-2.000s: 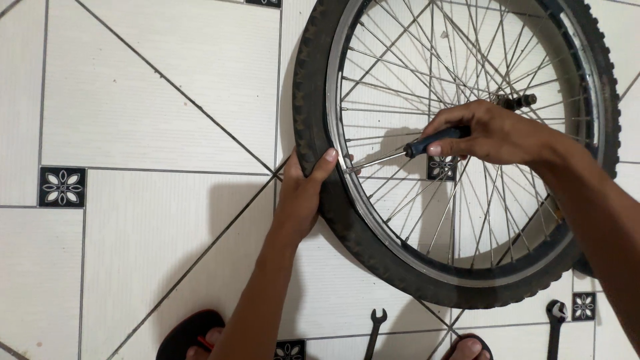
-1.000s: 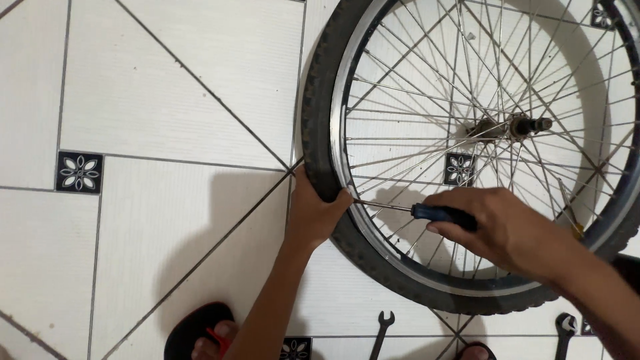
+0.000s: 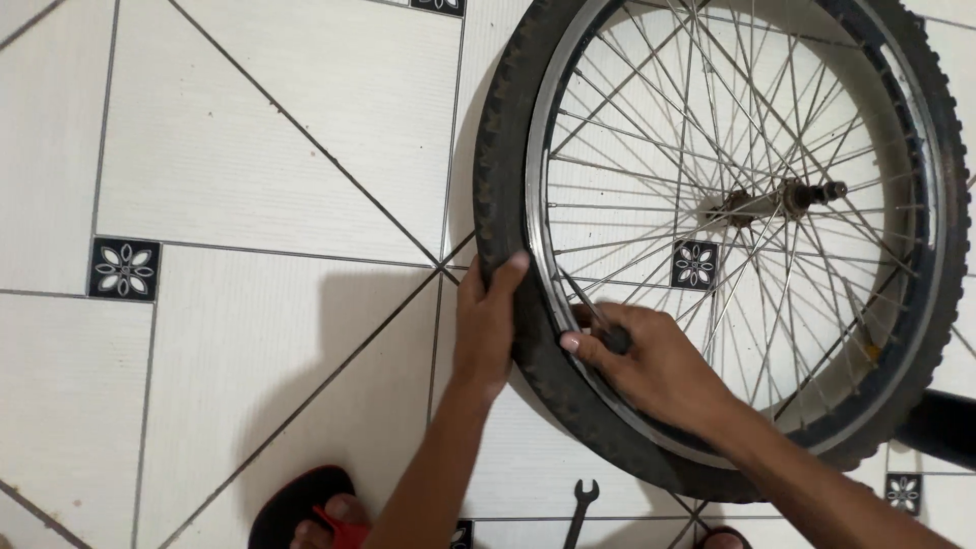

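A spoked bicycle wheel with a knobby black tire (image 3: 499, 168) fills the right half of the head view. My left hand (image 3: 492, 313) grips the tire's left side, thumb on the sidewall near the metal rim (image 3: 537, 191). Inside the rim, just right of it, my right hand (image 3: 648, 351) holds a screwdriver (image 3: 616, 338) by its dark handle, its thumb pressed at the rim's edge. The thin shaft points up and left toward the rim; whether its tip touches is unclear. The hub (image 3: 762, 206) with its axle shows among the spokes.
An open-end wrench (image 3: 583, 503) lies on the tiled floor below the wheel. My sandalled foot (image 3: 313, 511) is at the bottom left, and part of the other foot (image 3: 723, 538) shows at the bottom edge. A black object (image 3: 942, 427) lies at the right, beside the tire.
The screwdriver shaft, earlier reaching left to the rim beside my left thumb, now slants up and left. My right hand has moved in close to the rim. My left thumb now rests on the tire sidewall.
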